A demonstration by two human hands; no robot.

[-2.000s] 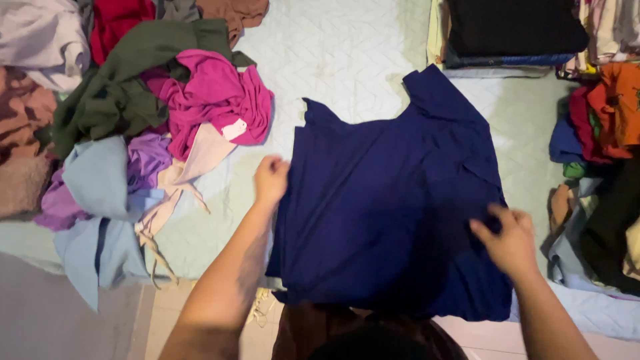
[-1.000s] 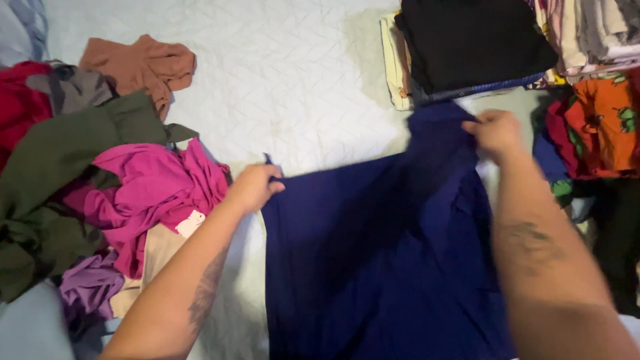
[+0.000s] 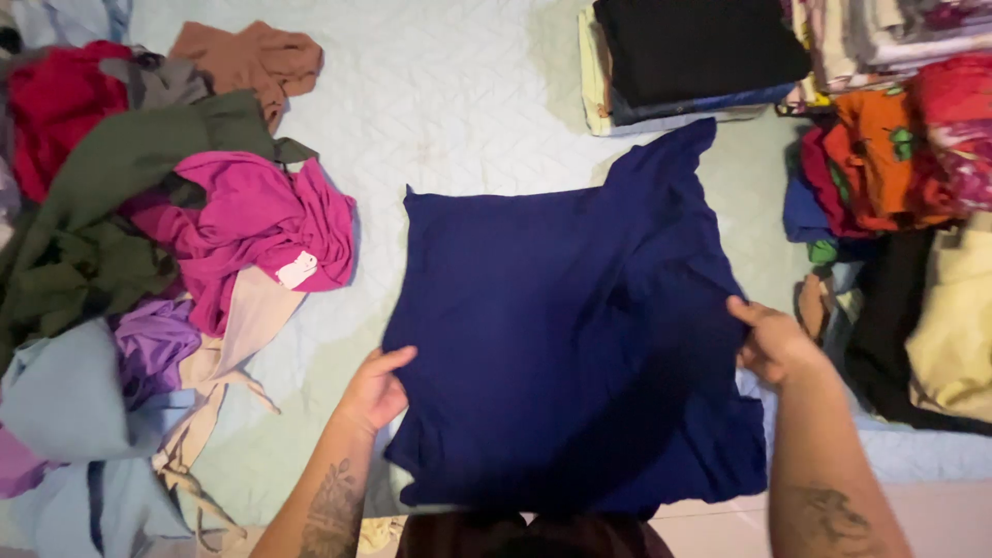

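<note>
A navy blue fabric garment (image 3: 535,310) lies spread in the middle of the bed, its top right part sticking out upward and its lower edge near my body. My left hand (image 3: 380,387) pinches the garment's left edge, the thumb on top and the fingers partly hidden below. At the opposite edge, my right hand (image 3: 771,337) grips the cloth between thumb and fingers. Wrinkles run through the garment's right half, and a shadow falls over its lower part.
Loose clothes lie heaped at left, among them a magenta garment (image 3: 256,209), a dark green one (image 3: 147,147) and a light blue one (image 3: 70,387). A folded black garment (image 3: 697,46) tops a stack at upper right. Colourful clothes (image 3: 876,155) are piled at right. A quilted pale bedcover (image 3: 457,93) lies beneath.
Both hands have moved from the garment's upper part down to its sides, nearer my body. The garment's upper right part, held by my right hand one second ago, now lies released.
</note>
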